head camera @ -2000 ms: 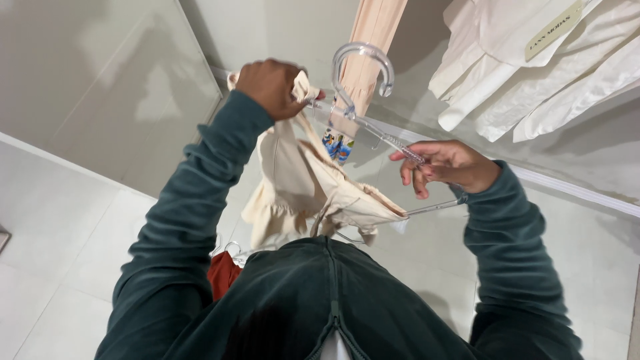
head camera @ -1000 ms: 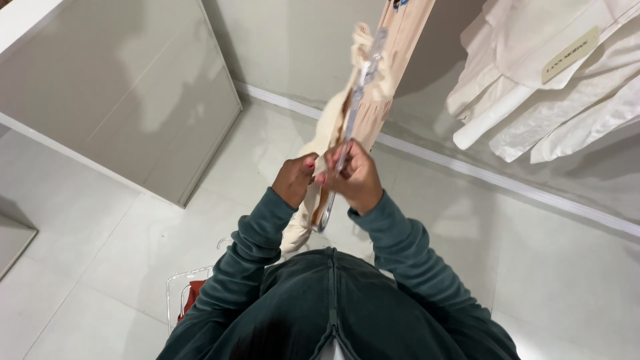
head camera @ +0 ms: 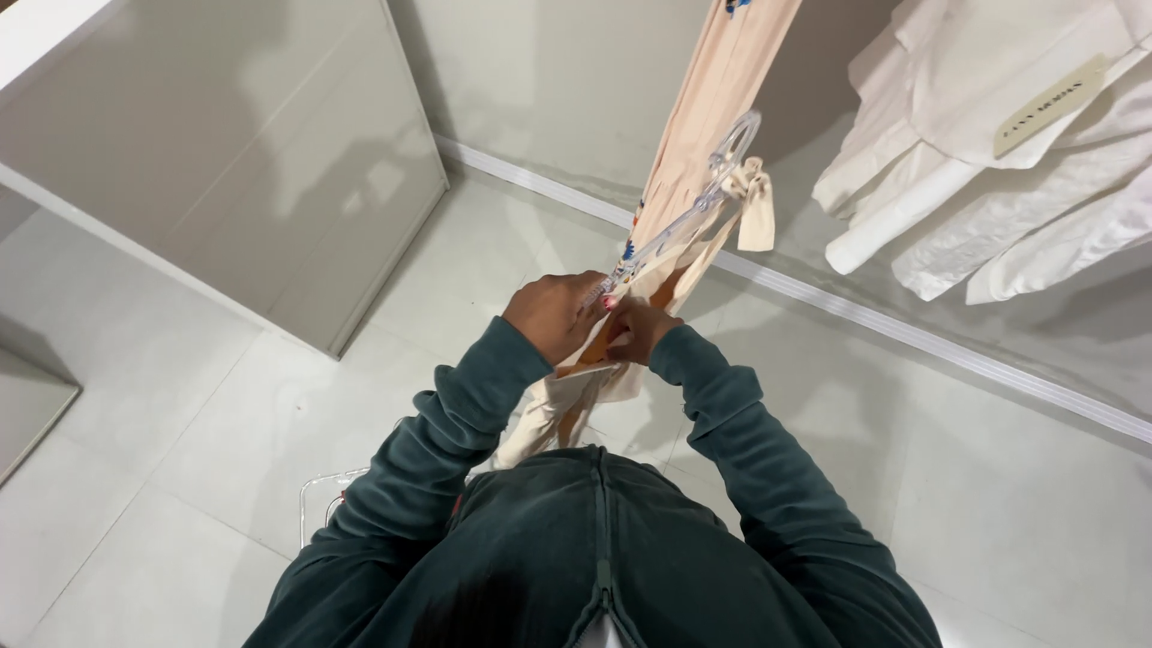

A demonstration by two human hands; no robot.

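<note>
My left hand (head camera: pixel 556 317) grips the lower arm of a clear plastic hanger (head camera: pixel 670 236), whose hook points up and to the right. My right hand (head camera: pixel 637 331) touches the left one and has its fingers curled in the cloth of a cream garment (head camera: pixel 688 270). A knotted strap of this garment (head camera: pixel 756 211) hangs by the hanger's hook end. The lower part of the garment falls between my forearms, with an orange-brown patch showing inside. My fingertips are partly hidden in the folds.
A long pale peach garment with a coloured print (head camera: pixel 720 99) hangs behind the hanger. White garments (head camera: pixel 954 108) with a tag hang at the upper right. A grey cabinet (head camera: pixel 270 180) stands at the left; a clear-edged basket or frame (head camera: pixel 333 477) is low beside my left sleeve.
My hands, apart on the garment and hanger two seconds ago, have come together. The hanger has turned from facing me broadside to slanting away. The view has shifted left.
</note>
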